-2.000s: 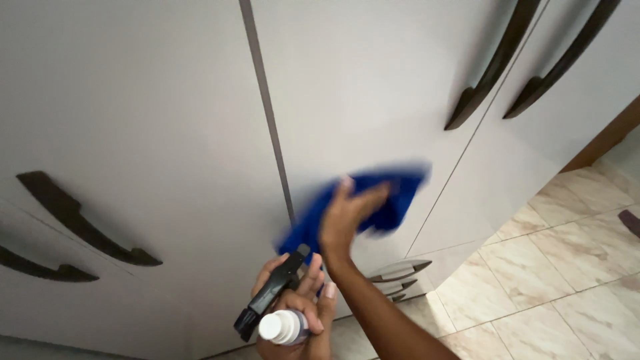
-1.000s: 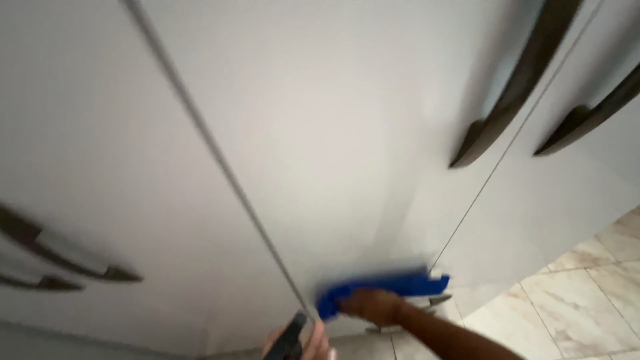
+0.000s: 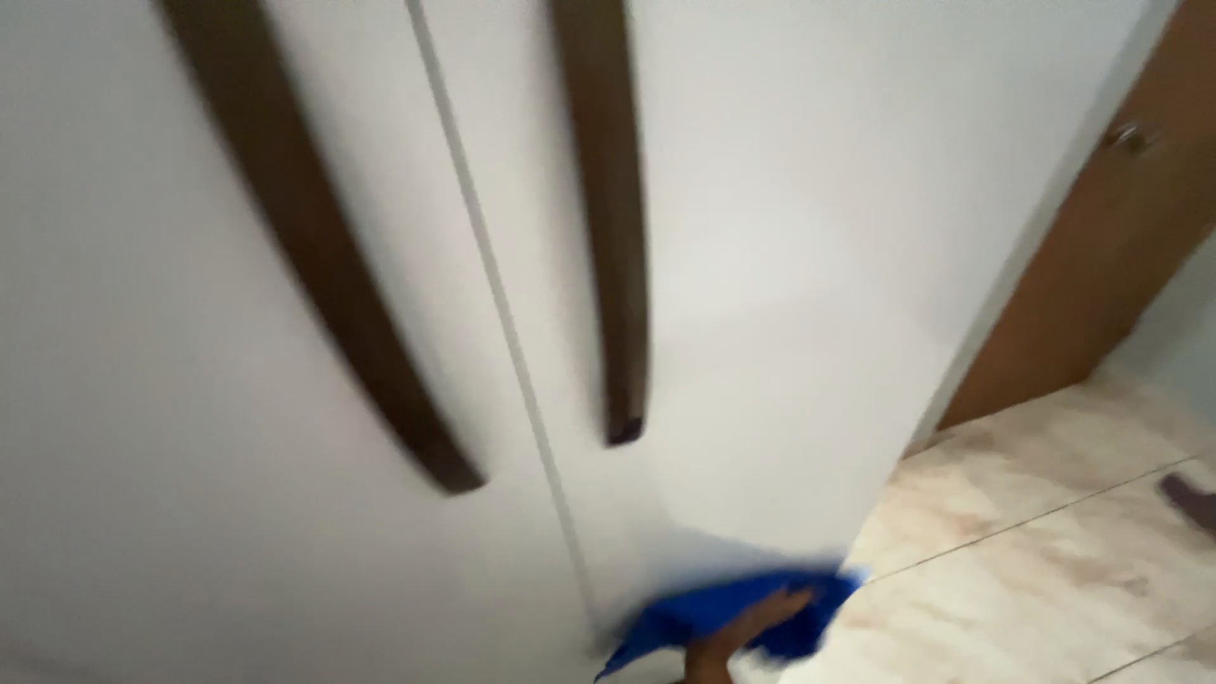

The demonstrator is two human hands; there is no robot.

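At the bottom of the head view, my right hand presses a blue cloth against the lower part of a white cabinet door, near its right edge. The fingers lie over the cloth, and the picture is blurred there. Above the cloth, a long dark brown handle runs down this door. Across the narrow gap, a second dark handle is fixed to the neighbouring white door. My left hand is out of the picture.
To the right of the cabinet is a brown wooden door with a metal knob. Marbled beige floor tiles spread below it. A dark object, too cut off to name, lies at the right edge.
My right hand has moved right with the blue cloth, from the door left of the gap onto the right one. My left hand, holding a spray bottle earlier, has left the view. The view has swung right.
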